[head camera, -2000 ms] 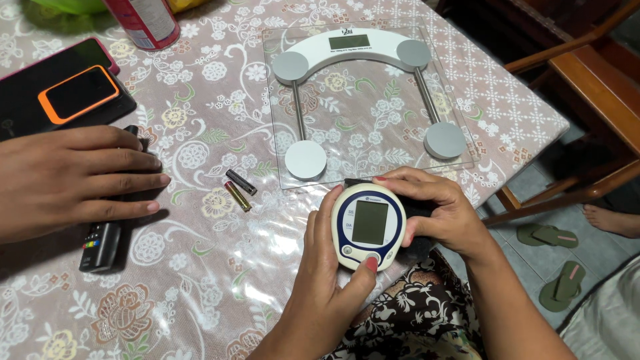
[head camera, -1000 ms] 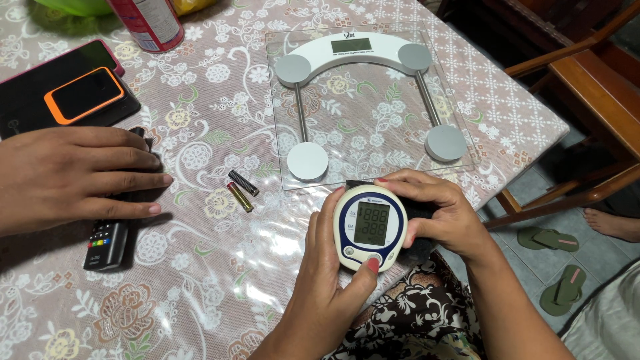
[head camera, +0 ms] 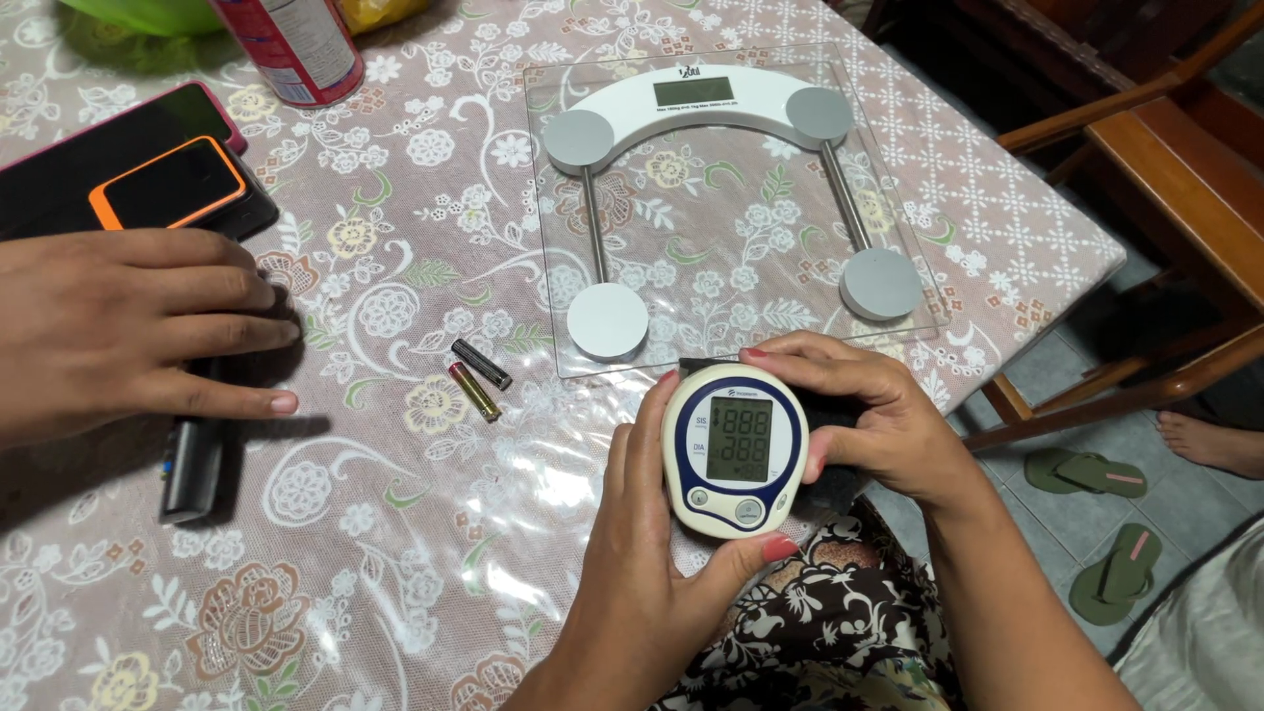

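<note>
My left hand (head camera: 652, 533) and my right hand (head camera: 869, 405) hold a white and blue blood pressure monitor (head camera: 737, 449) between them, its screen up and showing segment digits. The left thumb rests at its lower edge, below the buttons; the right fingers grip its upper right side. Part of a black cuff (head camera: 834, 449) shows beneath the right hand. Two small batteries, a dark one (head camera: 481, 364) and a gold one (head camera: 474, 392), lie side by side on the tablecloth left of the monitor. Beyond it lies a glass bathroom scale (head camera: 691, 109) with silver foot discs.
Another person's hand (head camera: 148, 326) rests over a black remote control (head camera: 193, 474) at the left. Behind it are an orange-framed device (head camera: 170, 186), a dark tablet or phone (head camera: 59, 168) and a red can (head camera: 291, 44). A wooden chair (head camera: 1185, 197) and green flip-flops (head camera: 1116, 573) are at the right.
The monitor's screen was blank two seconds ago; digits showed one second ago and show now. My left thumb has moved off the button to the lower edge. The other person's hand has shifted slightly on the remote.
</note>
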